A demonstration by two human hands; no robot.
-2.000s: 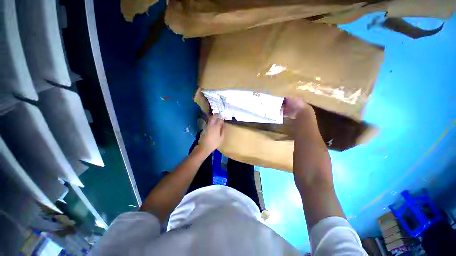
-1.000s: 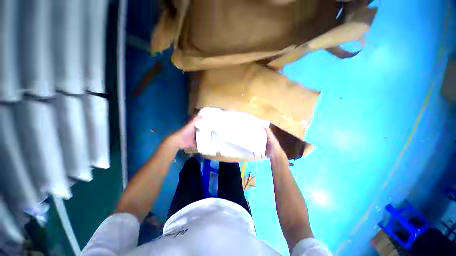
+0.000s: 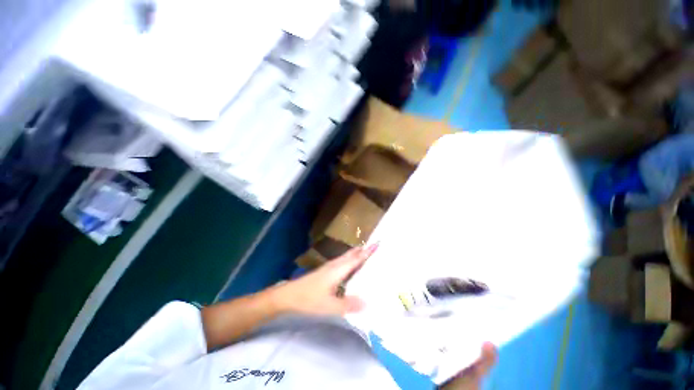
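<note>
A thick white bundle of blanks (image 3: 487, 228) is held up in front of my chest, tilted, with a dark device picture printed near its lower end. My left hand (image 3: 323, 289) grips its left side, fingers spread along the edge. My right hand (image 3: 475, 369) is at its lower edge, mostly cut off by the picture's bottom rim. The bundle is overexposed, so little other print shows.
A long row of stacked white boxes (image 3: 285, 114) stands on the dark green bench (image 3: 221, 221) at the left. A small tray (image 3: 106, 204) lies beyond the pale rail (image 3: 122, 282). Open brown cartons (image 3: 354, 221) stand on the blue floor. A person's sleeve (image 3: 670, 164) shows far right.
Both hands have lifted the white bundle up and out of the brown carton's opening. The view has turned, bringing the bench, box row and tray into sight.
</note>
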